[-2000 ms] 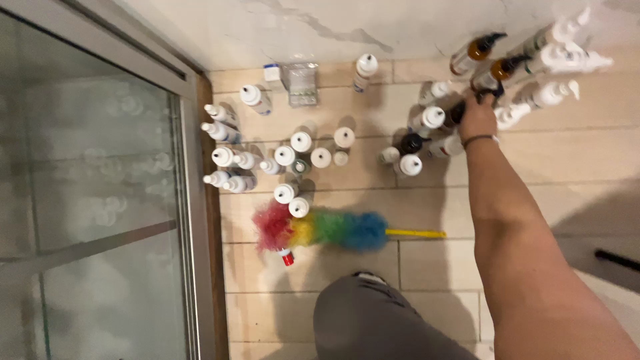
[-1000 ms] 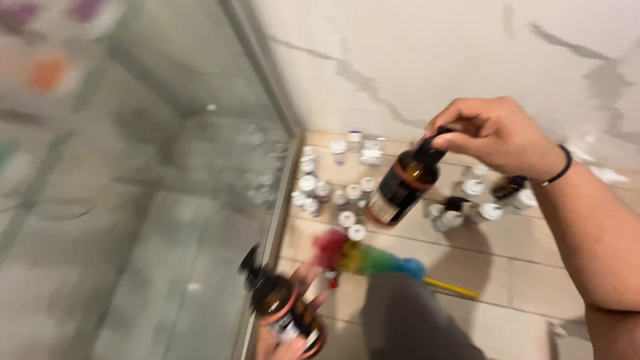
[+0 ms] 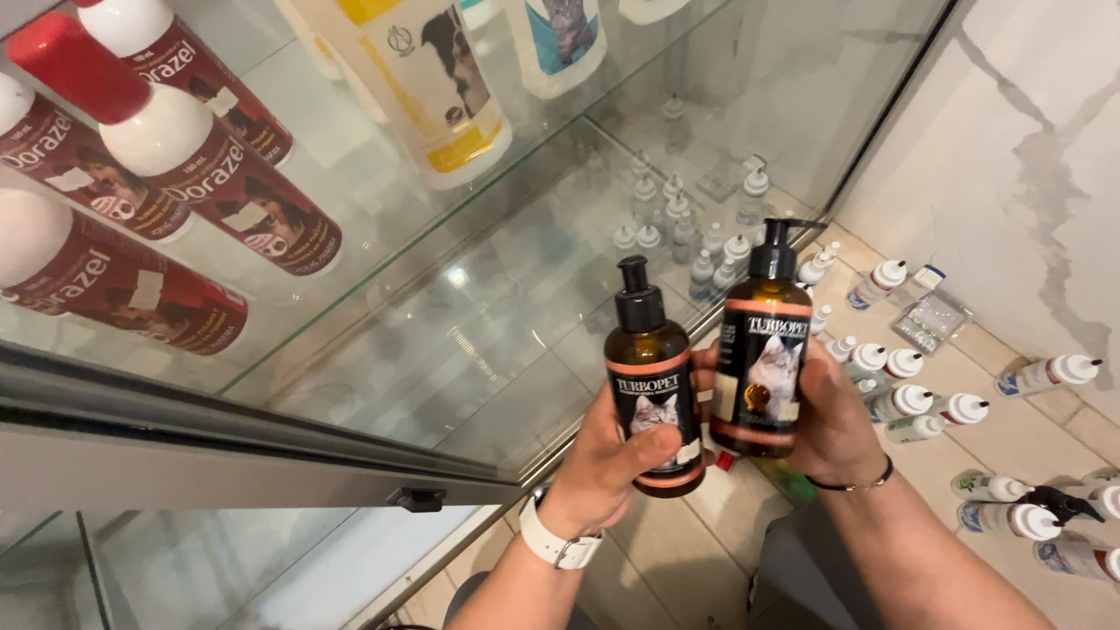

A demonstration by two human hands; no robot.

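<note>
My left hand (image 3: 612, 464), with a white watch on its wrist, grips an amber pump bottle (image 3: 652, 411) with a black pump and a cat on its label. A similar amber pump bottle (image 3: 761, 367) is held upright in my right hand (image 3: 836, 420), close beside the first. Both labels face me. The two bottles are in front of the lower glass of a display cabinet (image 3: 411, 350). Fingers behind the bottles are partly hidden.
On the upper left glass shelf stand several dark red bottles (image 3: 254, 201) and a yellow-and-white bottle (image 3: 437, 96). White-capped bottles (image 3: 901, 402) and a clear plastic box (image 3: 932, 319) are on the tiled floor at right. The cabinet's metal door frame (image 3: 262, 455) crosses the lower left.
My right hand was among the floor bottles, then held an amber bottle by its pump; now it grips the body. The two amber bottles have come side by side. The view has swung toward the cabinet.
</note>
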